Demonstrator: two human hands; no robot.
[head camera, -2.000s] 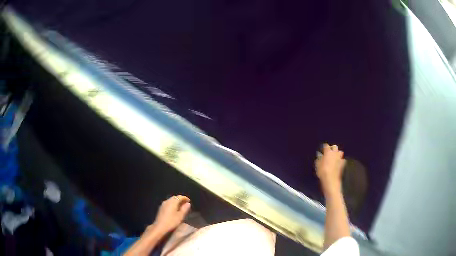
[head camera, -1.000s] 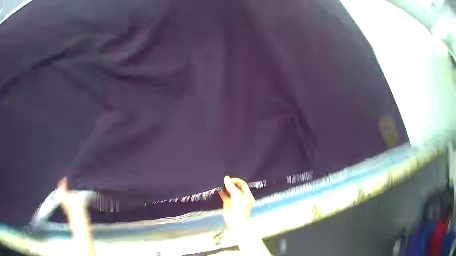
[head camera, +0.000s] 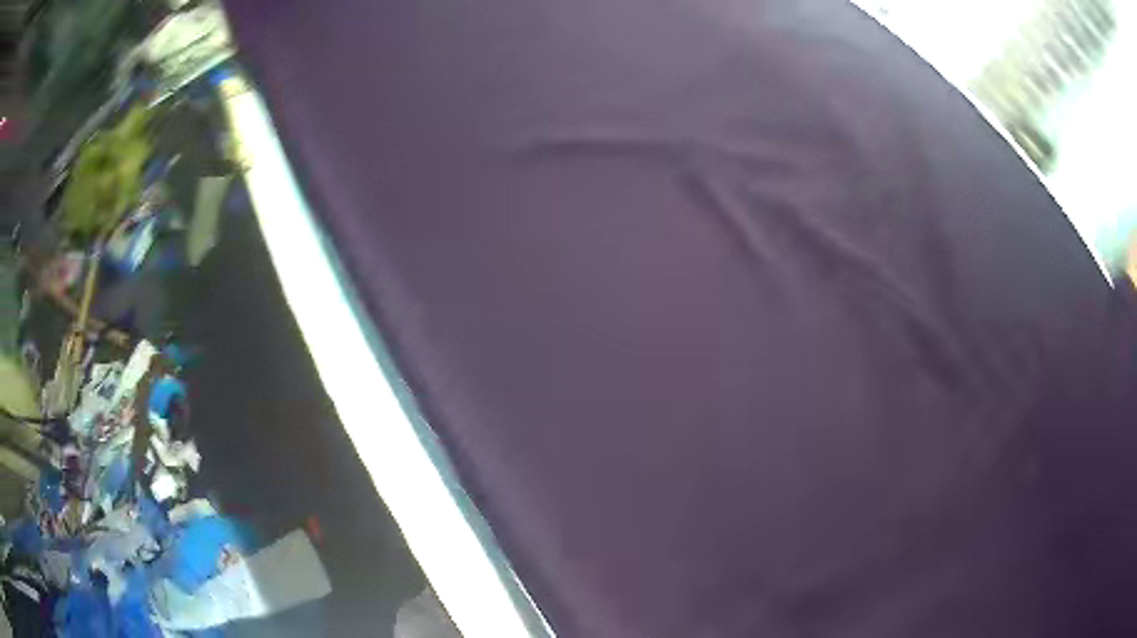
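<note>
A dark purple fabric ply (head camera: 648, 324) fills most of the view. It has a few soft folds at the upper middle and right. Its near edge runs diagonally beside the pale table edge strip (head camera: 337, 361). A thin pale blue band shows between the cloth and the strip. Neither of my hands is clearly in the picture. A small skin-coloured patch is cut off at the right rim, and I cannot tell whose it is.
The dark floor at the left is littered with blue and white scraps (head camera: 112, 548), a grey flat piece (head camera: 289, 573) and a yellow-green item (head camera: 106, 175). A bright white surface (head camera: 960, 38) shows beyond the cloth at the upper right.
The view has swung to the left along the table. Both hands, which were at the cloth's near edge, have left the clear view. The floor scraps now show at the left.
</note>
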